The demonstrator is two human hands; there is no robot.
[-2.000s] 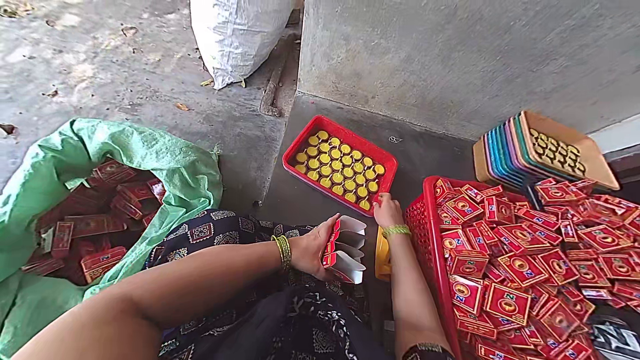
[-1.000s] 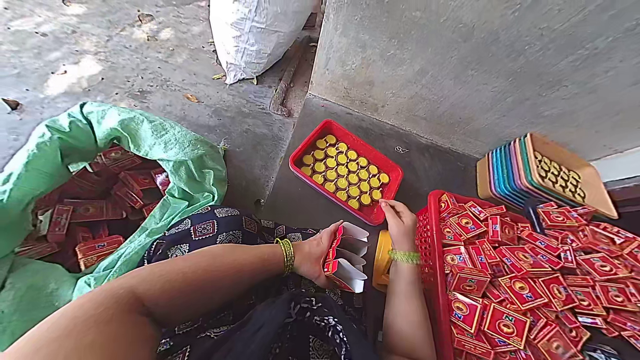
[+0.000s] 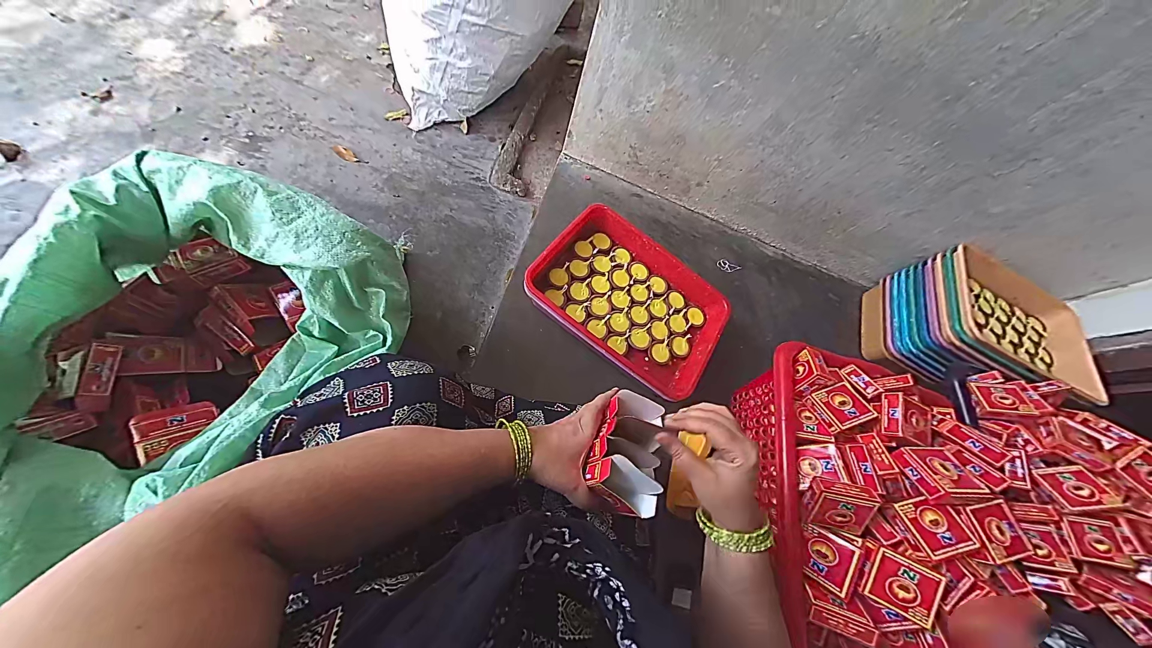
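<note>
My left hand (image 3: 571, 454) holds a few small red cardboard boxes (image 3: 630, 481) whose white end flaps stand open. My right hand (image 3: 715, 459) is at the upper flaps, thumb and fingers close together; whether something small is between them cannot be told. Just beyond lies a red plastic tray (image 3: 670, 382) with rows of small yellow-topped round items (image 3: 619, 322). A yellow object (image 3: 686, 472) is partly hidden behind my right hand. To the right, a red plastic basket (image 3: 787, 432) is heaped with closed red printed boxes (image 3: 936, 526).
A green woven sack (image 3: 351, 261) on the left holds many red boxes (image 3: 162, 355). At the right, stacked coloured trays (image 3: 918, 306) stand by the concrete wall (image 3: 837, 117), the top one holding more round items. A white sack (image 3: 477, 54) stands at the top.
My right hand has moved from the near edge of the red tray back to the open box flaps. My left hand keeps hold of the boxes.
</note>
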